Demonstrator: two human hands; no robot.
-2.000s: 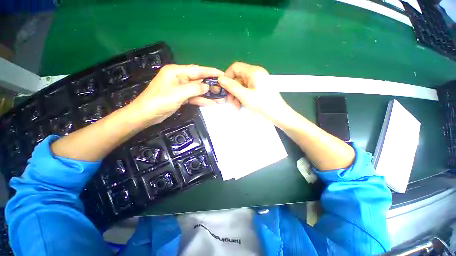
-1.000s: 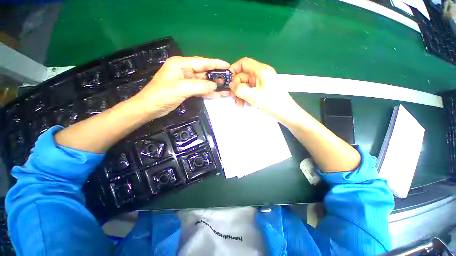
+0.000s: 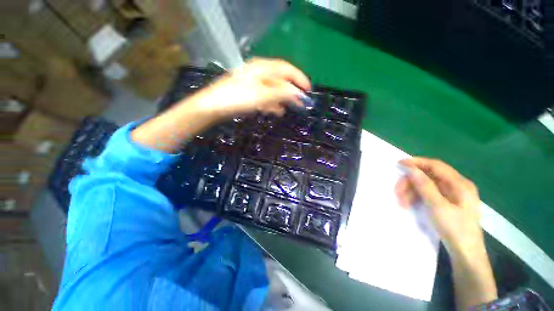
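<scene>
My left hand (image 3: 264, 88) is over the far part of the black blister tray (image 3: 291, 161), blurred. A small dark housing (image 3: 307, 101) shows at its fingertips, partly hidden by the fingers. The tray has a grid of square pockets, several with parts visible in them. My right hand (image 3: 443, 197) is over the white sheets (image 3: 386, 243), which lie beside the tray's right edge. Its thumb and index finger are close together. A tiny pale spot shows at those fingertips, too small to identify.
The green bench top (image 3: 413, 118) is crossed by a white strip (image 3: 516, 234) at right. Dark trays (image 3: 449, 42) stand across the bench. Brown cartons (image 3: 45, 79) are at far left, with another black ribbed stack (image 3: 79, 155) beside the bench.
The view has swung left. My hands have parted: the left has moved over the tray with the dark housing, the right remains near the white sheets.
</scene>
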